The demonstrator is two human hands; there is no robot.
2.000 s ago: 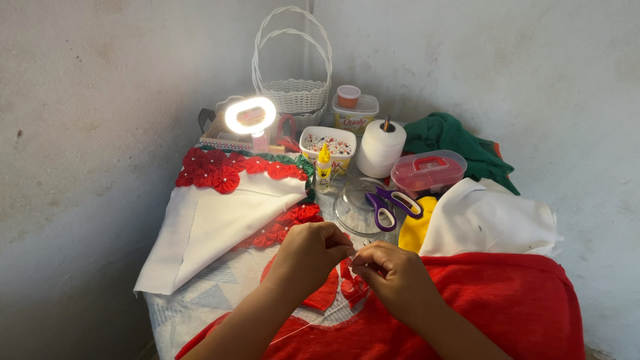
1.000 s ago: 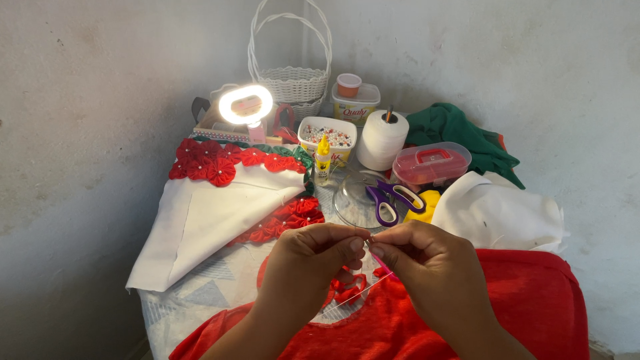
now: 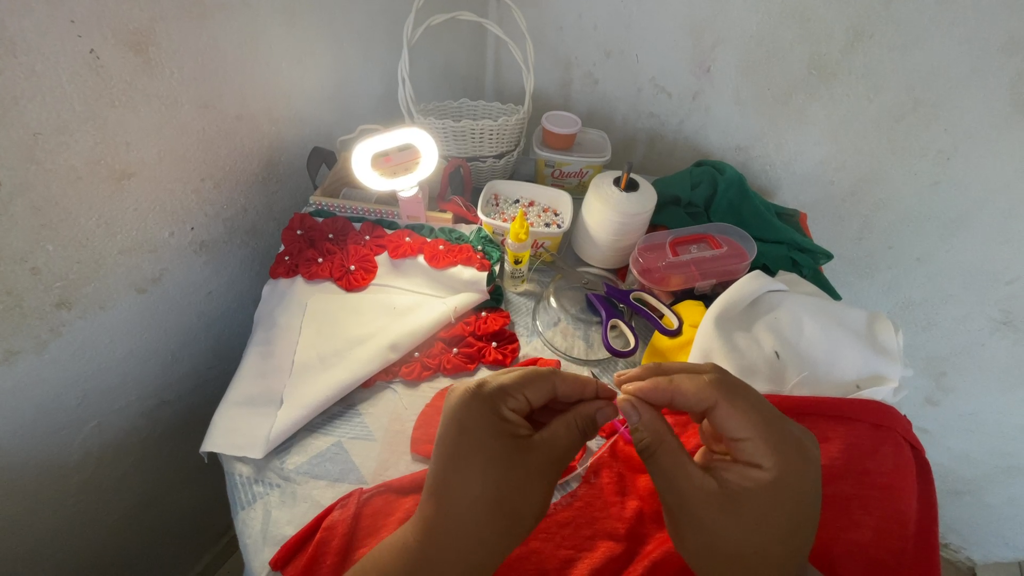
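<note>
My left hand [image 3: 520, 440] and my right hand [image 3: 712, 456] meet at the fingertips above red fabric [image 3: 864, 472]. Each pinches thumb to forefinger on a fine white thread [image 3: 588, 464], which hangs down between them. Whether a needle is also held is too small to tell. A small pink thing [image 3: 622, 430] shows just under my right thumb. Red fabric pieces [image 3: 428, 424] lie partly hidden behind my left hand. Beyond my fingers, purple-handled scissors [image 3: 624, 320] rest on a clear round lid [image 3: 560, 320].
White cloth edged with red fabric rosettes [image 3: 352, 268] lies left. Behind stand a glue bottle [image 3: 518, 260], a tub of beads [image 3: 524, 212], a cone of white thread [image 3: 612, 220], a pink-red plastic case [image 3: 692, 256], a lit lamp [image 3: 396, 158] and a white wicker basket [image 3: 472, 128].
Both hands have stayed together at the fingertips, and they now sit higher and closer to the camera than two seconds ago. The things on the table have not moved.
</note>
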